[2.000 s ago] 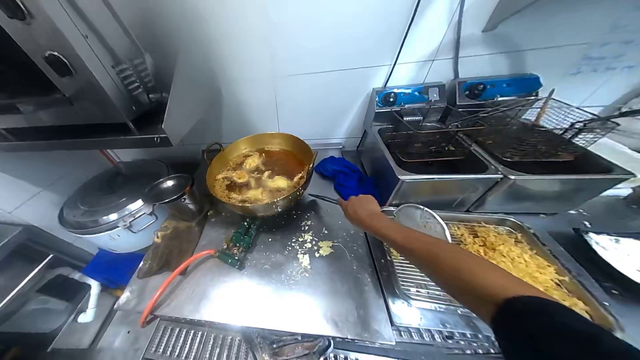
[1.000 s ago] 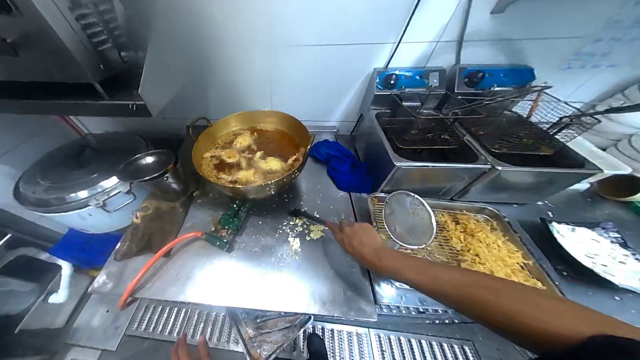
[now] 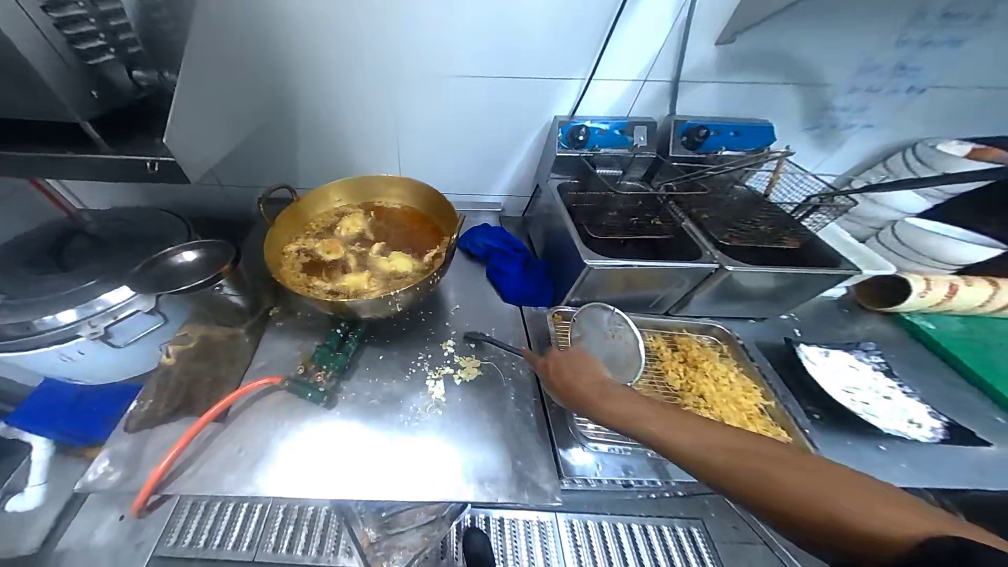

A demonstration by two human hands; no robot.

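Observation:
My right hand [image 3: 568, 380] is closed on a slim dark-ended handle [image 3: 498, 345], which points left over the steel worktop. Right beside the hand, a round fine-mesh strainer [image 3: 608, 344] is over the tray's rack; my hand hides whether the handle joins it. Golden fried shreds [image 3: 709, 382] are heaped on the wire rack in the steel tray [image 3: 736, 331], partly behind my forearm. Up and left of my hand stands a brass-coloured wok [image 3: 370, 187] of oil, with several battered pieces [image 3: 358, 256] frying in foam. Pale crumbs [image 3: 453, 374] are scattered between wok and handle. My left hand is out of view.
A blue cloth [image 3: 508, 264] lies between the wok and a twin-tank deep fryer [image 3: 642, 287]. An orange hose [image 3: 206, 421] runs to a green gas fitting [image 3: 327, 366]. Left are a lidded pot [image 3: 79, 339] and a dark pan [image 3: 187, 266]; right, a black plate [image 3: 803, 394] of white food.
The fingertips at the lower edge one second ago are gone from view. My right hand stays at the dark handle, which lay nearer the wok's rim two seconds ago.

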